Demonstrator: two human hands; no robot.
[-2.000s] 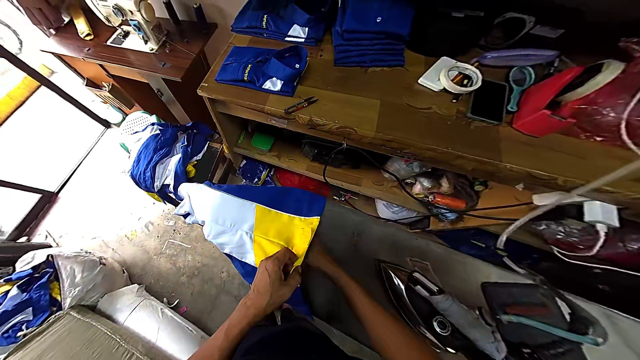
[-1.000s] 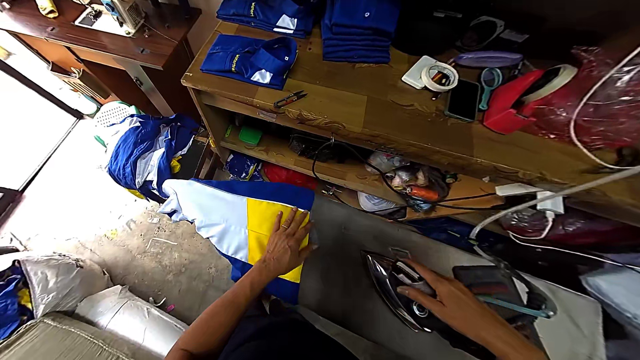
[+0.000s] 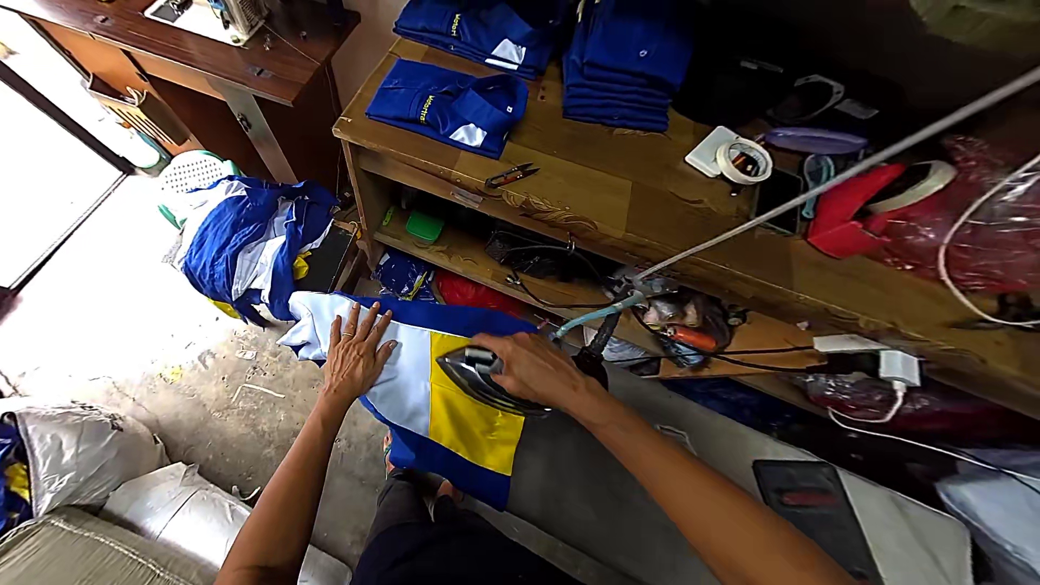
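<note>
A blue, white and yellow garment (image 3: 409, 374) lies over the left end of a grey ironing board (image 3: 585, 479). My right hand (image 3: 532, 370) grips the handle of an electric iron (image 3: 479, 378), whose dark soleplate rests over the yellow panel, its tip pointing left. A hose and cord rise from the iron's back end. My left hand (image 3: 355, 353), a ring on one finger, lies flat with spread fingers on the white panel, left of the iron. The garment's far left end looks bunched.
Behind the board, a wooden cabinet (image 3: 585, 183) holds folded blue shirts (image 3: 447, 106), thread snips (image 3: 512, 175) and a tape roll (image 3: 743, 161). A dark iron rest (image 3: 816, 516) lies right on the board. Crumpled garments (image 3: 252, 240) are heaped left; white sacks (image 3: 175, 508) stand lower left.
The iron, gripped by my right hand, has moved left from beside the dark rest onto the yellow panel. My left hand has shifted from the yellow panel to the white one.
</note>
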